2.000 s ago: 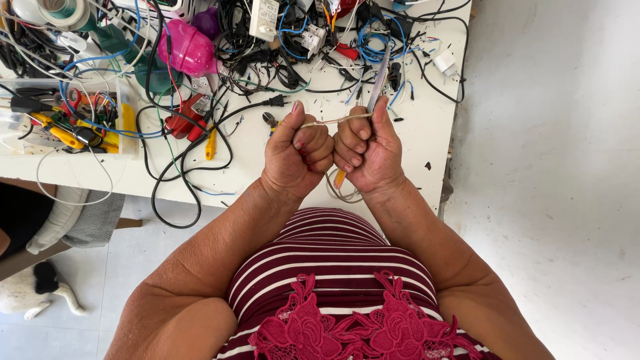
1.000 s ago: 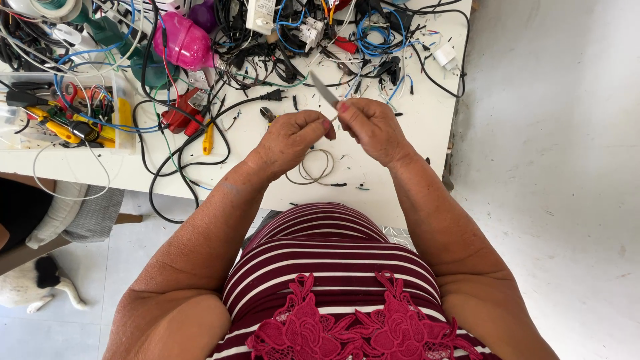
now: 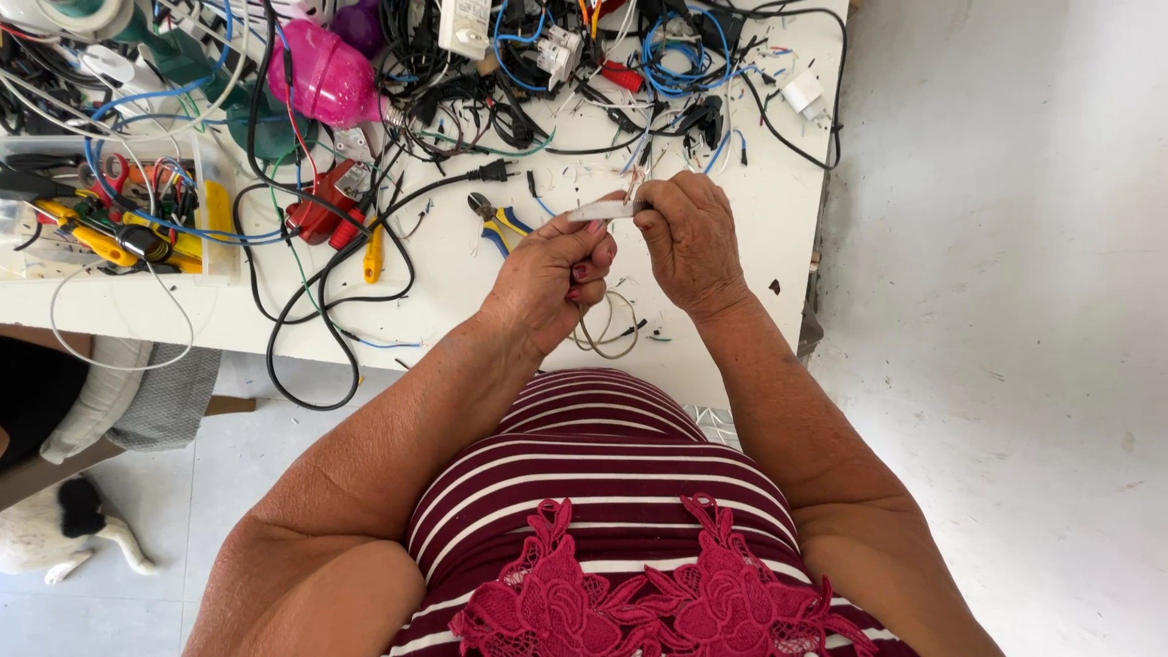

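My right hand (image 3: 692, 239) grips a knife, its handle hidden in the fist, and the blade (image 3: 602, 211) points left across the fingertips of my left hand (image 3: 558, 278). Between my left thumb and fingers is the end of a thin beige cable, mostly covered by the blade and fingers. The cable's loop (image 3: 609, 339) lies on the white table below my hands. Fine frayed strands (image 3: 636, 178) show just above the knife. Yellow-and-blue diagonal cutters (image 3: 497, 222) lie left of my left hand, partly covered by it.
A tangle of cables (image 3: 520, 109) and a pink plastic bulb (image 3: 326, 75) cover the table's back. A clear bin of tools (image 3: 219, 219), a red tool (image 3: 321, 205) and a black power cord (image 3: 411, 196) lie left. A white adapter (image 3: 805, 94) sits near the right edge. A dog (image 3: 68, 529) lies on the floor.
The knife blade has swung from pointing up and left to lying nearly level across my left fingertips. My hands were fists side by side in the oldest frame; my left hand has since turned.
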